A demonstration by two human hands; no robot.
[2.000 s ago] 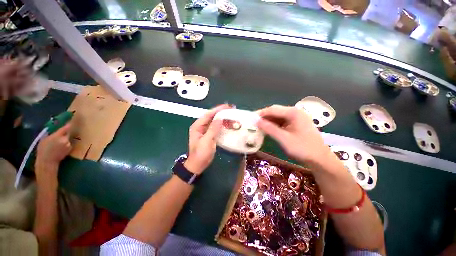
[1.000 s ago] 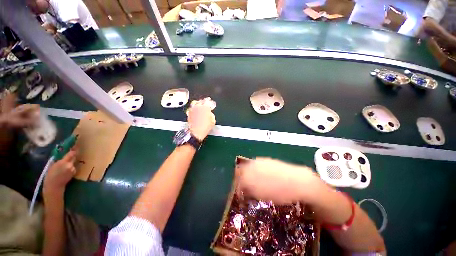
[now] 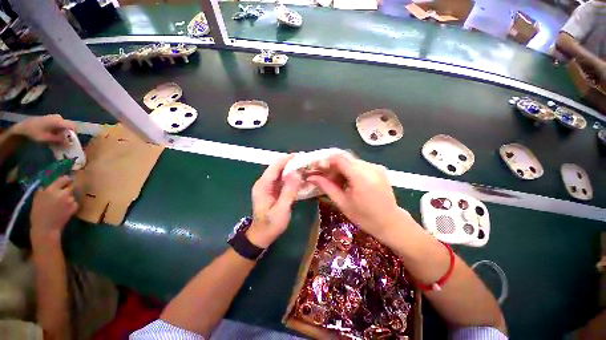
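Observation:
My left hand (image 3: pixel 274 199) and my right hand (image 3: pixel 362 192) hold a white front cover (image 3: pixel 307 159) between them, just above the back edge of the parts box. The left hand grips its left side. The right hand's fingers press at its middle and right side. The fingers hide most of the cover, and I cannot tell whether a trim piece is in it. The open brown parts box (image 3: pixel 302 282) is full of shiny copper-coloured trim pieces (image 3: pixel 352 279), below my right forearm.
A waiting cover (image 3: pixel 456 219) lies right of the box, near a clear loop (image 3: pixel 500 275). More covers (image 3: pixel 248 114) and wired subassemblies (image 3: pixel 269 61) are on the green conveyor belt (image 3: pixel 312 99). At left, a neighbour holds a green tool (image 3: pixel 56 169) beside a cardboard mat (image 3: pixel 119 172).
My left hand has come back from the belt with a cover. My right hand has left the parts box and joined it at the cover. The neighbour's hands have moved.

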